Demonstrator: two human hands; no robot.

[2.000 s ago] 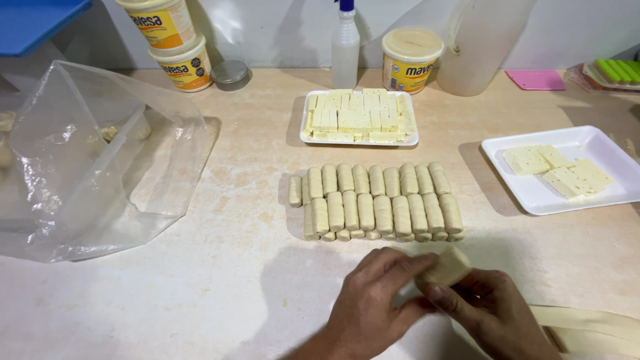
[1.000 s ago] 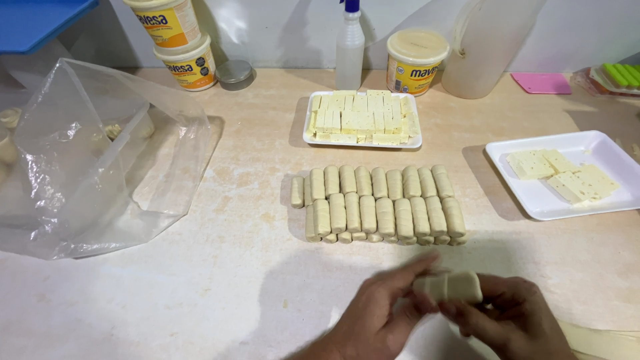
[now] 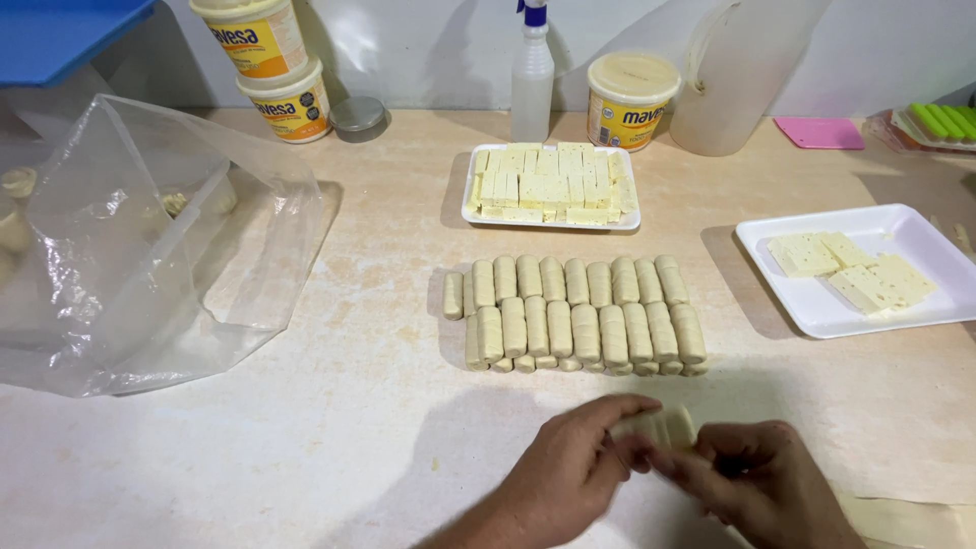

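Between both hands, low and right of centre, is a dough-wrapped roll [image 3: 659, 427], blurred by motion. My left hand [image 3: 568, 465] grips its left part, and my right hand [image 3: 755, 473] has its fingers on the right part. Just beyond the hands lies a stack of pale dough rolls [image 3: 585, 332] in two rows, with more rolls beneath. Behind the stack, a white foam tray [image 3: 550, 221] holds many cut cheese sticks [image 3: 541, 183]. A second foam tray [image 3: 793, 313] at the right carries a few cheese blocks [image 3: 877, 282]. Part of a flat dough strip [image 3: 903, 522] shows at the bottom right.
A clear plastic bag [image 3: 252, 297] with dough pieces stands at the left. Along the wall are stacked Mavesa tubs [image 3: 286, 107], a round metal tin [image 3: 358, 120], a spray bottle [image 3: 531, 84], another Mavesa tub [image 3: 631, 103], a translucent jug [image 3: 720, 91] and a pink card-like piece [image 3: 820, 133].
Both hands have kept hold of the roll and turned it between the fingers. The stack and the trays have stayed as they were.
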